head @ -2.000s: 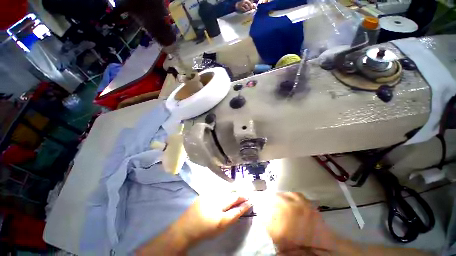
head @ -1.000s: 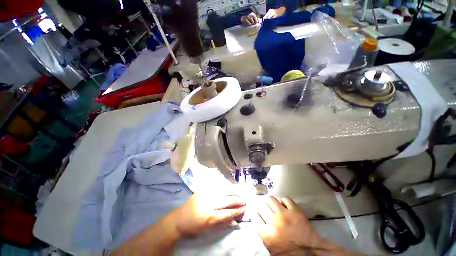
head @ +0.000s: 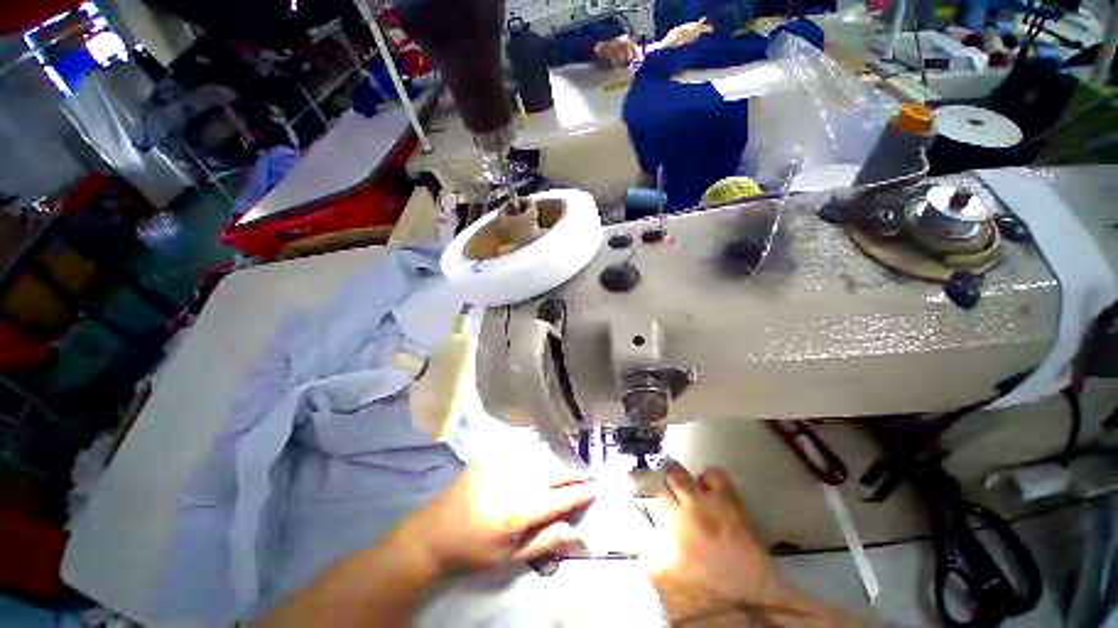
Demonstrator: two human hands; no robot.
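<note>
The light blue-grey cloth (head: 356, 515) lies limp over the left of the table, with a pale, glare-washed part under my hands. My left hand (head: 509, 509) lies on it just left of the presser foot (head: 640, 472), fingers pointing right. My right hand (head: 711, 534) lies flat, right of the needle area, fingertips close to the foot. The lamp glare hides the cloth edge and the needle tip. Whether the fingers pinch the cloth cannot be told.
The cream machine head (head: 834, 325) crosses above the hands, bearing a white tape roll (head: 521, 248). Black shears (head: 981, 552), a red-brown tool (head: 809, 451) and a white strip (head: 855, 540) lie right. Navy fabric (head: 687, 123) and another person's hand (head: 619, 50) show behind.
My left hand has shifted slightly left, and its fingers have moved away from the right hand. The right fingertips now sit nearer the presser foot. The view has also shifted slightly.
</note>
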